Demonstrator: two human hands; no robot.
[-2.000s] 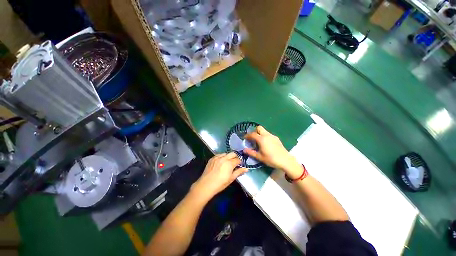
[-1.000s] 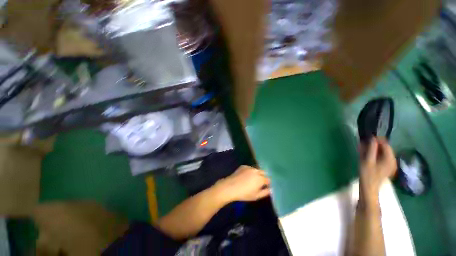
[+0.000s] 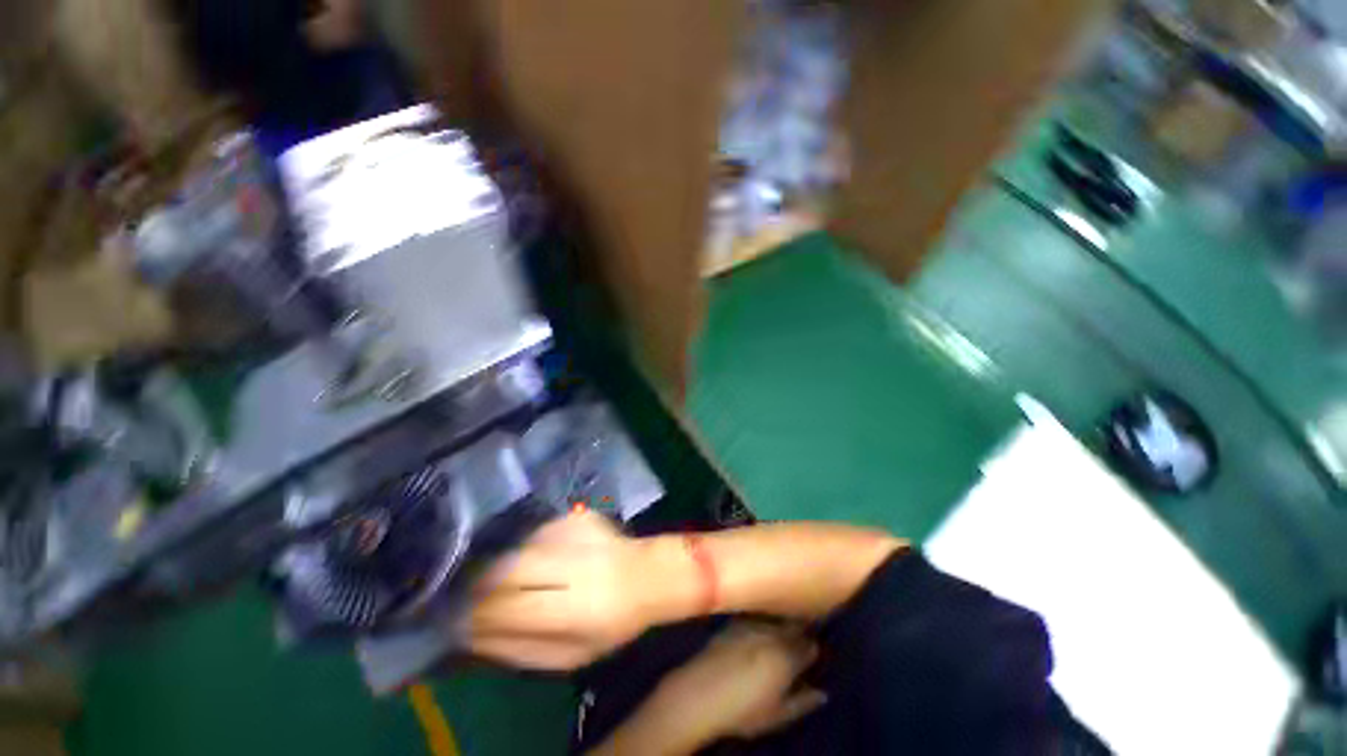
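A round black fan guard [image 3: 369, 547] with a motor at its middle is over the machine's fixture at left, and no pale blades show in it. The fixture is mostly hidden. My right hand [image 3: 554, 594], with a red band at the wrist, reaches left across my body and is closed at the guard's right edge. Blur hides the exact finger contact. My left hand [image 3: 746, 677] is low in front of my dark clothing, below my right forearm. It is blurred, and no object shows in it.
The grey machine [image 3: 429, 318] stands at left, with a small red light beside my right hand. A cardboard carton [image 3: 621, 163] with whitish blades [image 3: 783, 133] is ahead. A white board [image 3: 1108, 591] lies at right. Beyond it is a fan head [image 3: 1160, 440] with pale blades.
My right hand has swung from the far right surface to the machine at left, with a black guard now at the fixture. My left hand has moved down from the bench edge. The view has shifted.
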